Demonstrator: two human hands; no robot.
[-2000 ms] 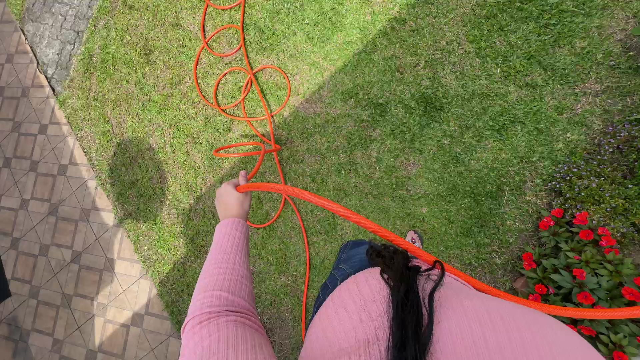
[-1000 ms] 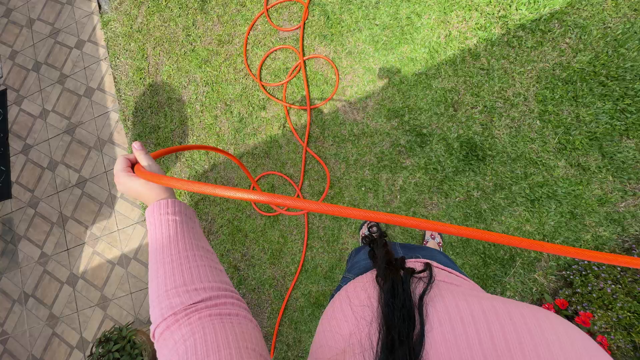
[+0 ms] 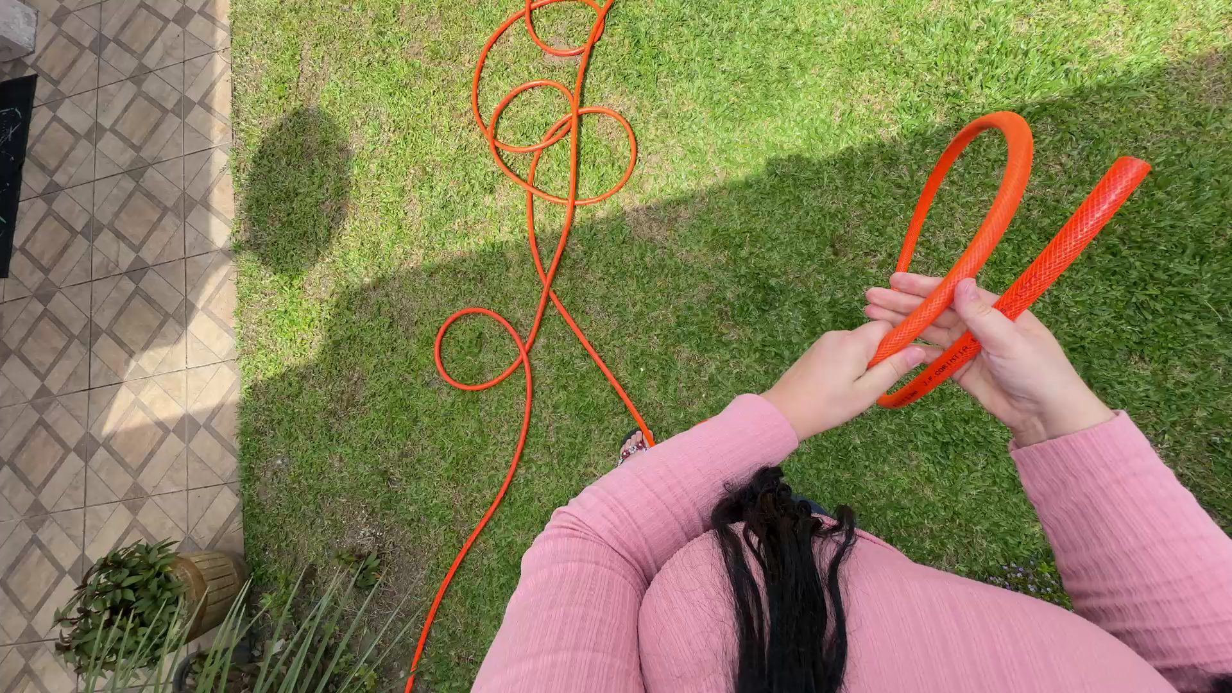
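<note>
An orange garden hose forms a loop above my two hands, which are close together at the right. My left hand grips the hose at the lower part of the loop, thumb across it. My right hand holds the hose between thumb and palm, its fingers reaching behind the loop toward my left hand. The hose's cut end sticks up past my right hand, toward the upper right. More of the same hose lies on the grass in several loose coils and runs down to the bottom edge.
Lawn spreads around me, partly shaded. A tiled path runs along the left, with a dark mat at its edge. At lower left are a potted plant and long thin leaves. My sandalled foot is beside the hose.
My left hand has moved from the left side across to the right, still holding hose. My right hand, not visible earlier, is now in view with the hose's end. A loop now stands above both hands.
</note>
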